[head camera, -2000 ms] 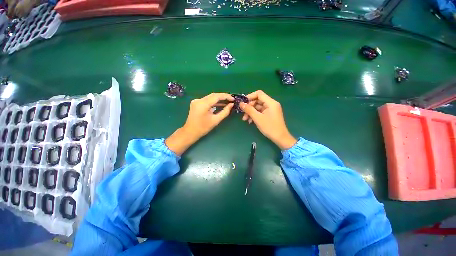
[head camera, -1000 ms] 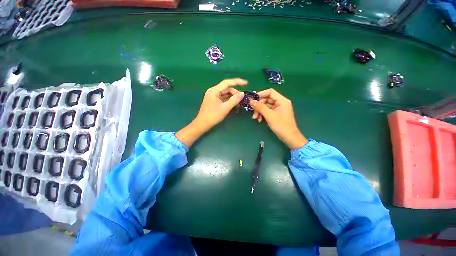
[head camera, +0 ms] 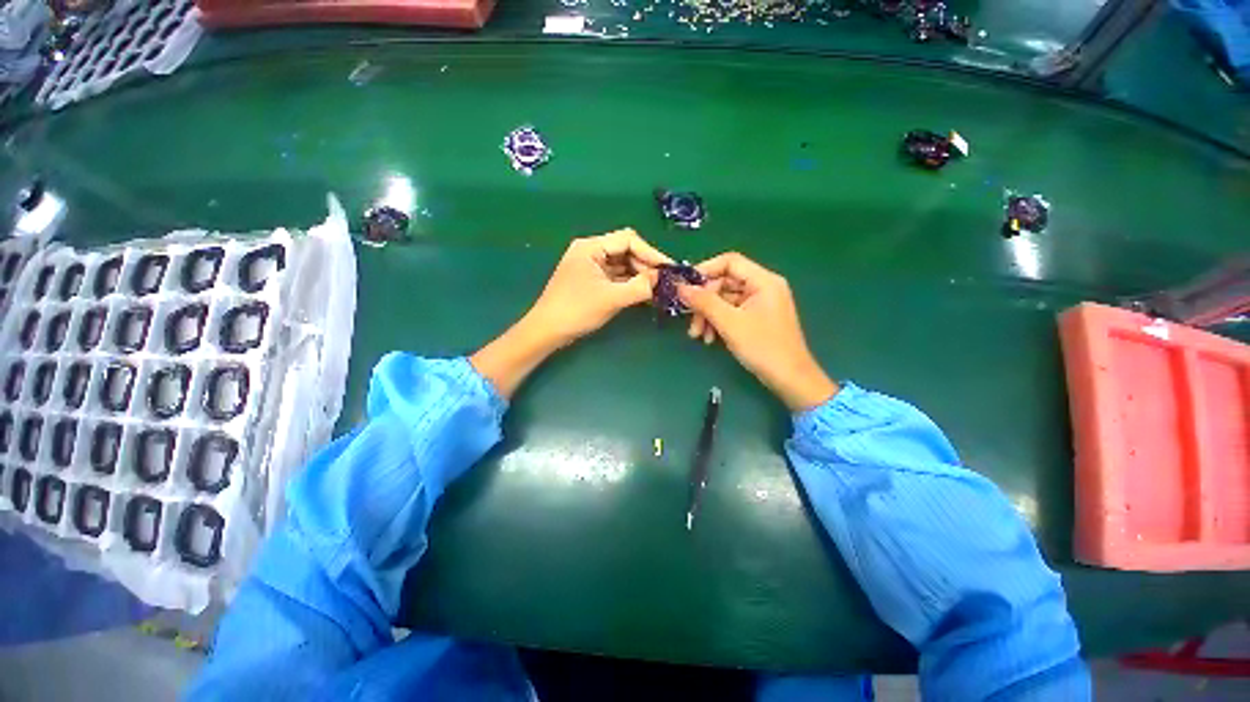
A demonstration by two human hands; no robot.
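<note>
A small dark electronic module (head camera: 677, 289) with purple glints is held in the fingertips of both hands above the green surface. My left hand (head camera: 598, 289) grips its left side with thumb and fingers. My right hand (head camera: 742, 305) grips its right side, the thumb on its face. The fingers hide part of the module. A thin dark pen-type tool (head camera: 706, 457) with a pale tip lies below the hands. A tiny yellowish part (head camera: 658, 447) lies left of the tool.
Several modules lie spaced across the belt, one (head camera: 527, 148) at far left-centre, another (head camera: 680, 207) just beyond my hands. A white blister tray (head camera: 304, 391) with dark pieces stands at left. A pink foam tray (head camera: 1091, 439) is at right. A tan parts scatter (head camera: 747, 13) lies at the far side.
The modules on the far strip have shifted left. My left index finger, raised a second ago, has come down to the held module. The tool and tiny part lie still.
</note>
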